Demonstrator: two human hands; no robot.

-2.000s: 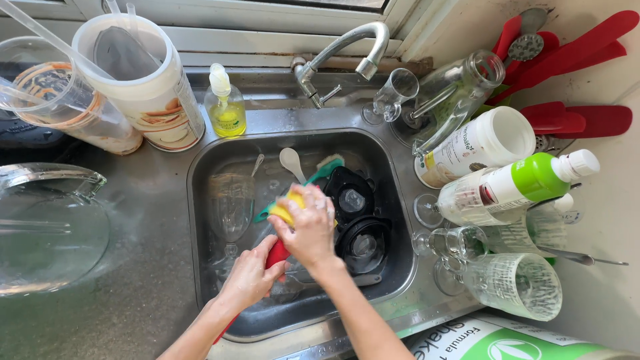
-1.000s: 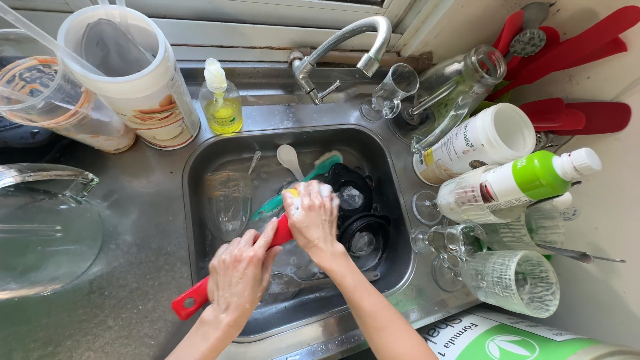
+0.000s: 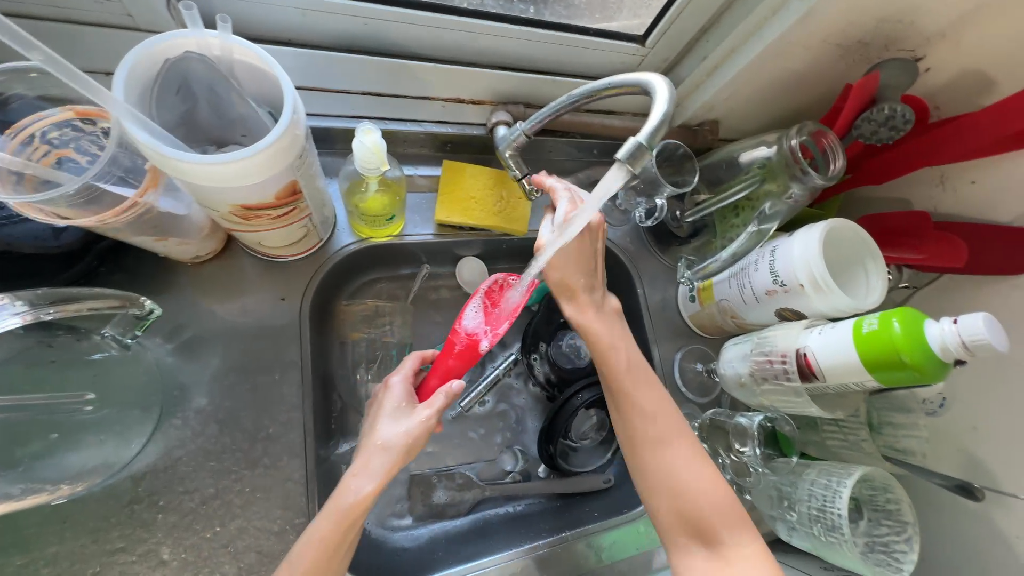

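My left hand (image 3: 408, 408) grips a red scoop-shaped utensil (image 3: 480, 324) over the sink, its hollow end soapy and under the stream of water. My right hand (image 3: 572, 232) reaches up to the chrome faucet (image 3: 660, 96), fingers at its lever; whether they close on it is hard to tell. Water pours from the spout across the front of that hand's view. A yellow sponge (image 3: 482, 198) lies on the sink's back ledge beside a soap pump bottle (image 3: 373, 188). Under the hands, the sink (image 3: 344, 552) holds black lids (image 3: 578, 428), a grey spatula (image 3: 456, 492) and a clear glass (image 3: 372, 344).
Plastic containers (image 3: 280, 192) with utensils stand at the back left, above a glass lid (image 3: 72, 400). Along the right edge are a glass jar (image 3: 752, 184), a white tub (image 3: 780, 276), a green-and-white bottle (image 3: 900, 344), drinking glasses (image 3: 840, 512) and red utensils (image 3: 976, 144).
The faucet now runs. My right hand has moved up from the red utensil to the faucet. The yellow sponge, under that hand before, lies on the back ledge. The red utensil's hollow end is now exposed.
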